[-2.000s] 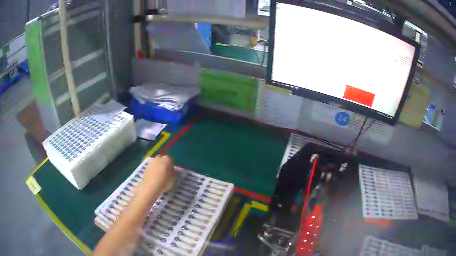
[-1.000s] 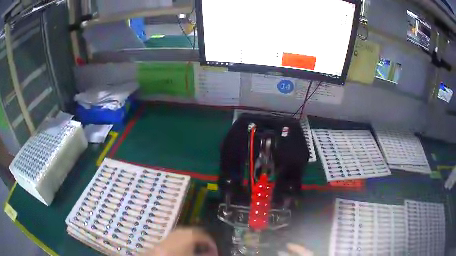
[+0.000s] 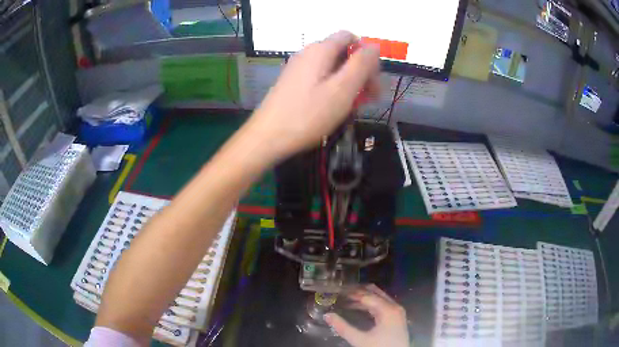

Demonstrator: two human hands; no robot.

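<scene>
The black test fixture (image 3: 339, 183) stands at the centre of the bench. My left hand (image 3: 326, 88) is raised at its top, closed around the red handle (image 3: 363, 95), which is upright and mostly hidden by my fingers. My right hand (image 3: 373, 318) is low at the front of the fixture, fingers apart, beside the round metal base (image 3: 317, 312). The clear pressure block (image 3: 319, 276) sits just above that base. I cannot tell whether my right fingertips hold a part.
A left parts tray (image 3: 122, 234) lies partly under my forearm. A tall tray stack (image 3: 51, 196) and a blue bin (image 3: 119, 129) stand further left. Right trays (image 3: 489, 291) and rear trays (image 3: 461, 175) lie beyond the fixture. The monitor (image 3: 421, 27) shows a red block.
The view has turned right, from the left tray to the fixture. My left hand has moved from the tray to the red handle, which has swung up. My right hand has come to the fixture's front.
</scene>
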